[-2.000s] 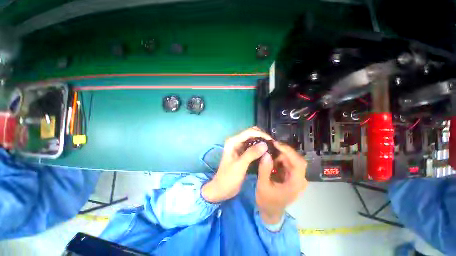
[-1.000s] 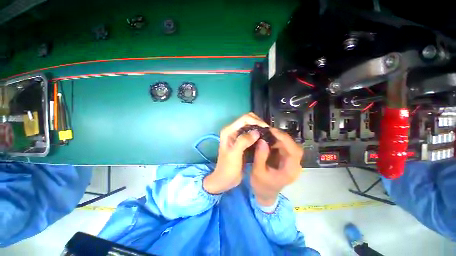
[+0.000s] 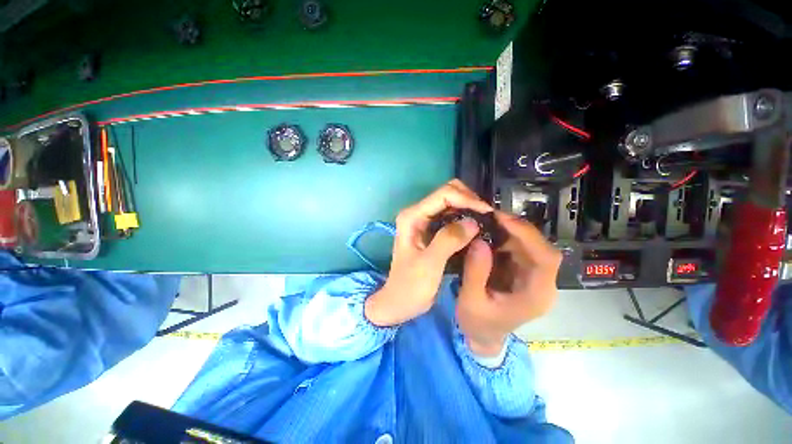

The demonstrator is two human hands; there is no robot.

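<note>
My left hand (image 3: 423,260) and my right hand (image 3: 512,282) meet at the front edge of the bench, left of the fixture. Both hold one small black watch head (image 3: 473,227) between thumbs and fingers, which cover most of it. Two more black watch heads with grey centres lie side by side on the teal mat, a left one (image 3: 287,142) and a right one (image 3: 336,143). A blue wrist cord (image 3: 359,236) loops beside my left hand.
The black test fixture (image 3: 569,251) with red digits stands at right, its red toggle handle (image 3: 749,273) reaching past the front edge. A metal tray (image 3: 93,191) and thin tools (image 3: 110,182) lie at left. Watch heads (image 3: 187,30) lie on the dark green strip. Blue sleeves show at both sides.
The camera view has shifted, so the mat items sit higher in the picture. The red handle appears farther right and lower. Both hands keep hold of the watch head.
</note>
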